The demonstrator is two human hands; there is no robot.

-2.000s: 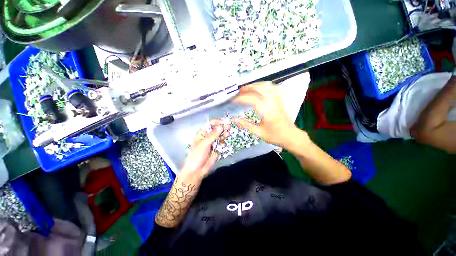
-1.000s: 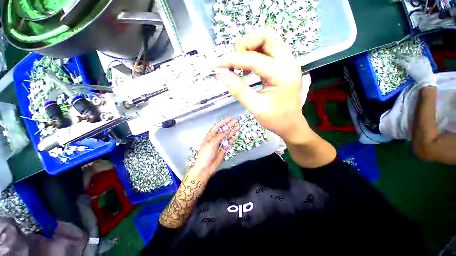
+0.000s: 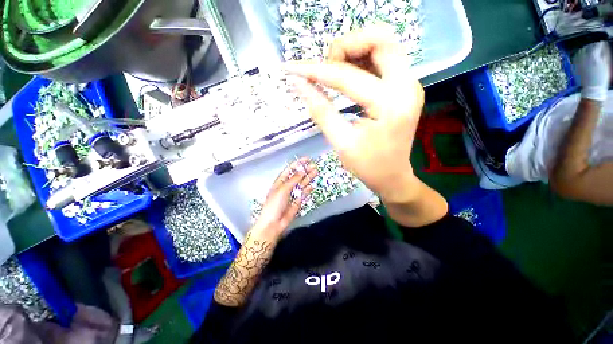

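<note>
My left hand is palm up over the lower parts tray, holding a few small white and purplish workpieces in the palm and fingers. My right hand is raised over the right part of the assembly machine. Its thumb and index finger are close together near the bright plate. Glare there hides whether a piece is between them. Loose stemmed pieces lie in the lower tray beside my left hand.
The upper parts tray sits beyond the machine, partly behind my right hand. The steel vibratory bowl is at upper left. A blue parts bin is left. Another worker's gloved hand is at far right, near a blue bin.
My right hand has risen from beside my left hand to the machine plate, then shifted only slightly. My left hand has opened and its fingers have since curled a little. The neighbour's gloved hand has left the bin.
</note>
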